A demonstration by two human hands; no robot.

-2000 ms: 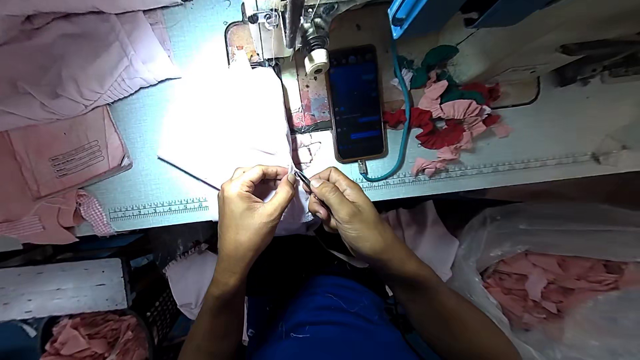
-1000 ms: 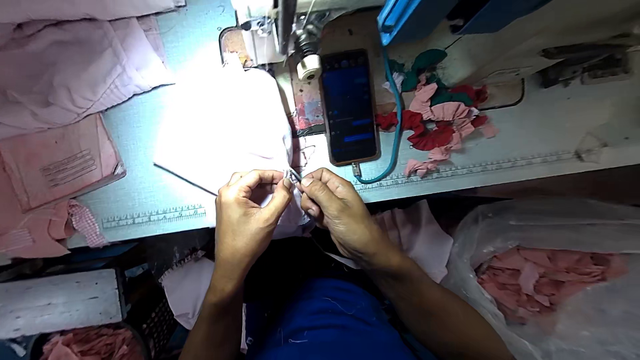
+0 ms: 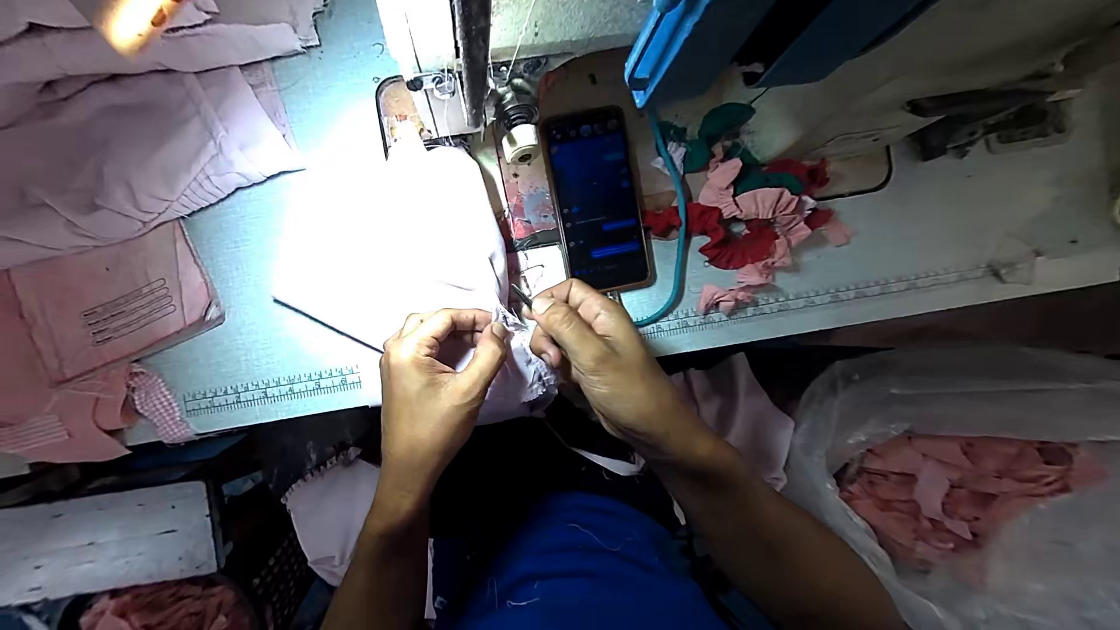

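My left hand (image 3: 437,372) pinches the edge of a pale garment (image 3: 411,236) between thumb and fingers, at the table's front edge. Just to its right, my right hand (image 3: 595,350) holds a small dark pointed metal tool (image 3: 522,296), its tip pointing up and left beside the fabric. What kind of tool it is cannot be told, as the fingers hide most of it. The garment lies brightly lit below the sewing machine's needle area and hangs over the edge near my hands.
A smartphone (image 3: 599,197) lies right of the sewing machine (image 3: 429,79), beside a blue cable (image 3: 681,236) and red, pink and green fabric scraps (image 3: 761,219). Pale garments (image 3: 131,149) and a worn pink book (image 3: 114,297) are at left. A plastic bag (image 3: 840,402) of scraps stands lower right.
My right hand has drawn slightly apart from the left, and the dark tool's tip now shows above the fingers. The left hand still pinches the fabric.
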